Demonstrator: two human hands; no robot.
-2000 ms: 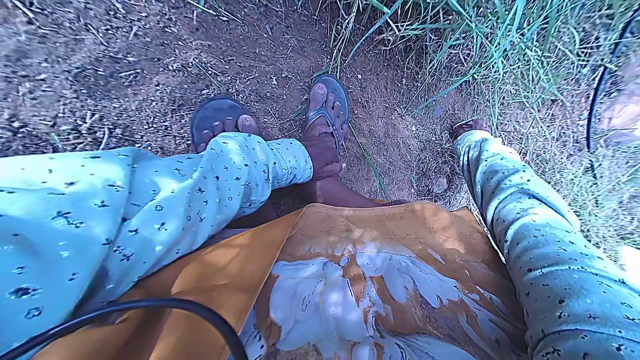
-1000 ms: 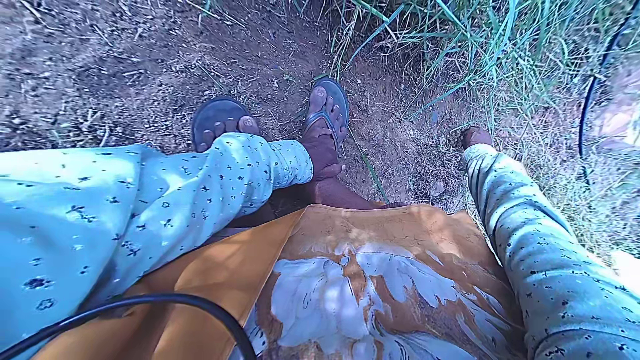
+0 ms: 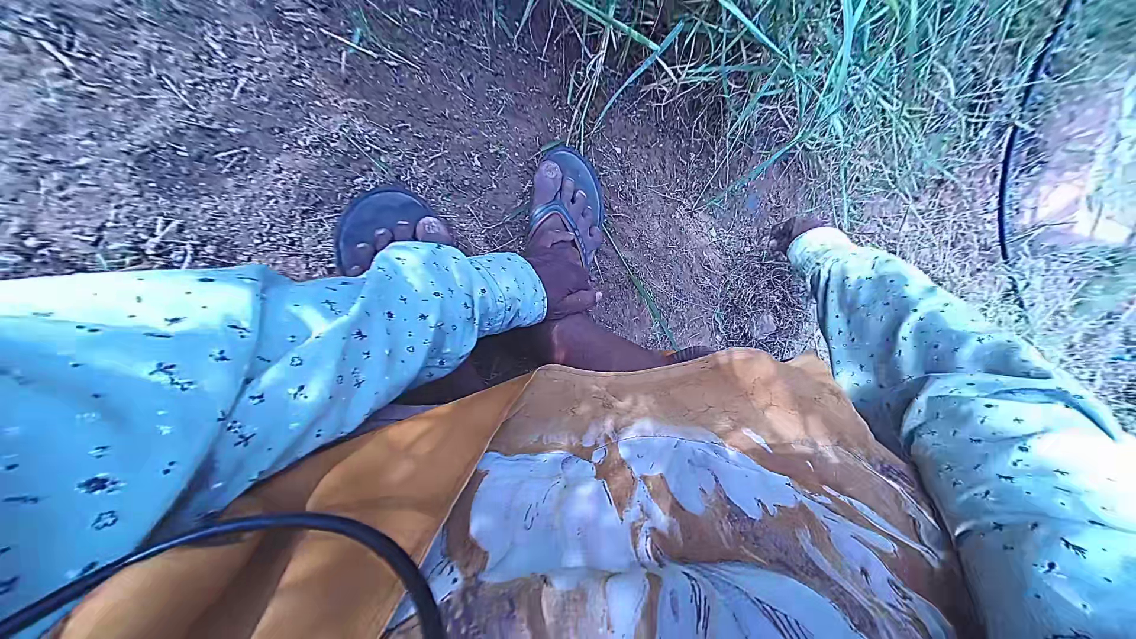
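My left hand (image 3: pixel 564 282) rests on the ankle and top of the foot in a flip-flop sandal (image 3: pixel 581 191), its fingers partly hidden by shade and the sleeve cuff. Only a small dark part of my right hand (image 3: pixel 796 231) shows past its cuff, low over the soil and dry grass at the right; what it touches cannot be told. A second sandal (image 3: pixel 382 209) with toes in it is at the left. Across the lap lies an orange cloth (image 3: pixel 674 390) with large pale patches. Both sleeves are light blue with small dark prints.
Bare soil with twigs (image 3: pixel 222 133) spreads at the left. Tall green grass (image 3: pixel 799 71) grows at the upper right. A black hose or cable (image 3: pixel 1007 177) runs down the right side, and a black cable (image 3: pixel 302 522) curves over the lap at lower left.
My right hand and sleeve have shifted slightly away from the right side between the oldest frame and the later ones. My left hand stays at the foot.
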